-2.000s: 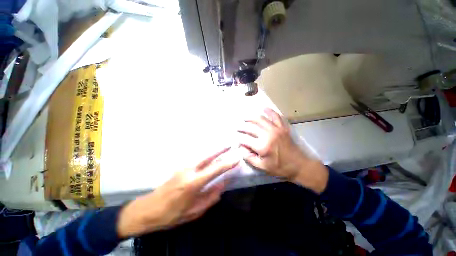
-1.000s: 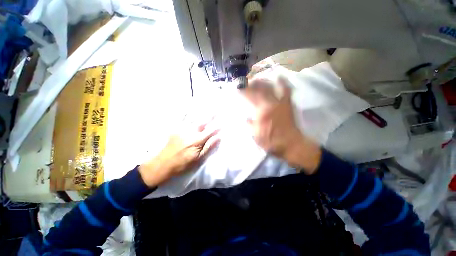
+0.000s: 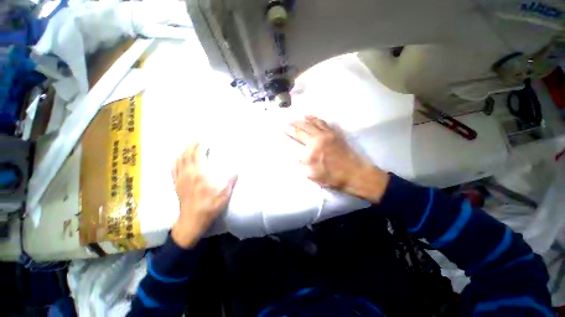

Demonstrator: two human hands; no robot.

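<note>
A white fabric piece (image 3: 384, 124) lies across the machine bed and the table, washed out near the needle, with its near edge in folds at the table's front. My left hand (image 3: 201, 186) lies on the white cloth left of the needle, fingers pointing away. My right hand (image 3: 331, 155) lies on the cloth just below and right of the knurled knob (image 3: 283, 99), fingers together. Whether either hand pinches the cloth cannot be told. The presser foot area (image 3: 263, 99) is lost in glare.
The sewing machine (image 3: 347, 31) stands over the bed. Thread snips with red handles (image 3: 458, 128) lie right of the cloth. Brown board with yellow tape (image 3: 124, 173) and long white strips (image 3: 80, 111) are at the left. Crumpled white cloth (image 3: 102, 285) hangs below the table at left.
The fabric now lies flatter over the bed, right of the needle. My left hand has moved left with its fingers turned forward. My right hand has moved slightly back from the knob.
</note>
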